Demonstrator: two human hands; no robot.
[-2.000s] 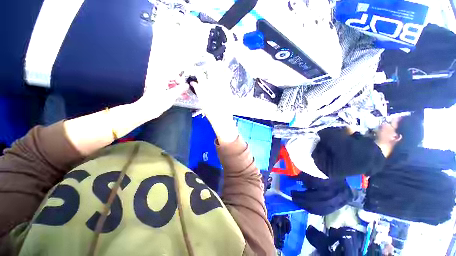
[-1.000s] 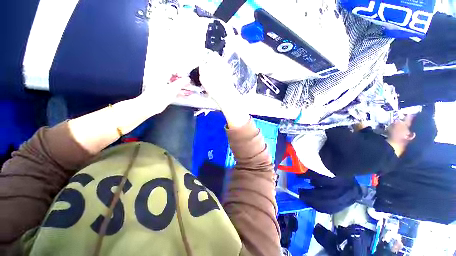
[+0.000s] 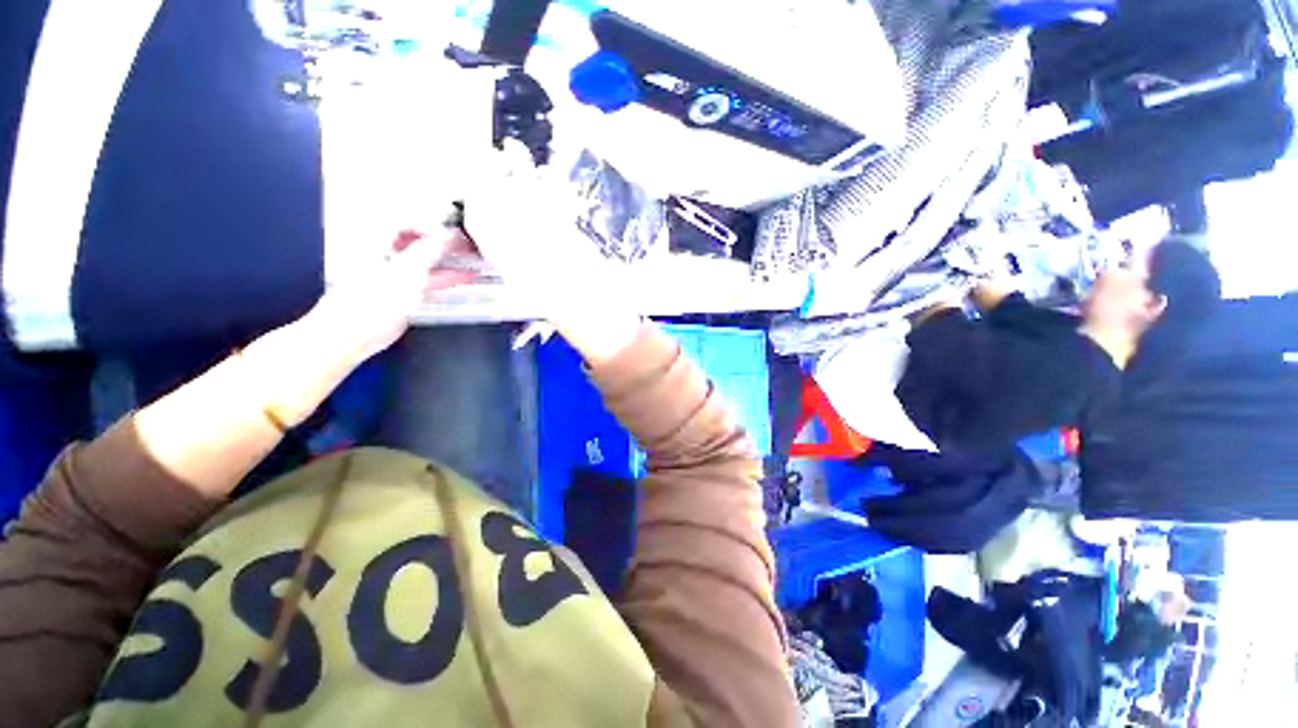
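My left hand (image 3: pixel 373 289) is over the front of the white table (image 3: pixel 377 157), fingers pointing towards my right hand. My right hand (image 3: pixel 520 228) lies close beside it, just below a loose black label pile (image 3: pixel 523 114). Both hands are washed out by glare. A tiny dark bit (image 3: pixel 456 213) shows between the fingertips; I cannot tell what it is or which hand holds it. A clear plastic bag (image 3: pixel 615 209) lies right of my right hand. The white sewing machine (image 3: pixel 726 107) stands beyond; its needle area is lost in glare.
Silver snips (image 3: pixel 700 221) lie on a black tray. Checked fabric (image 3: pixel 911 185) is heaped at the right. Dark navy cloth (image 3: pixel 214 157) is at the left. Blue crates (image 3: pixel 726 377) stand below the table. Another person (image 3: pixel 1011 370) in black sits at the right.
The view has shifted, so the machine and pile sit further left. The dark item between my hands shows much smaller now. My right hand reaches nearer the pile's lower edge.
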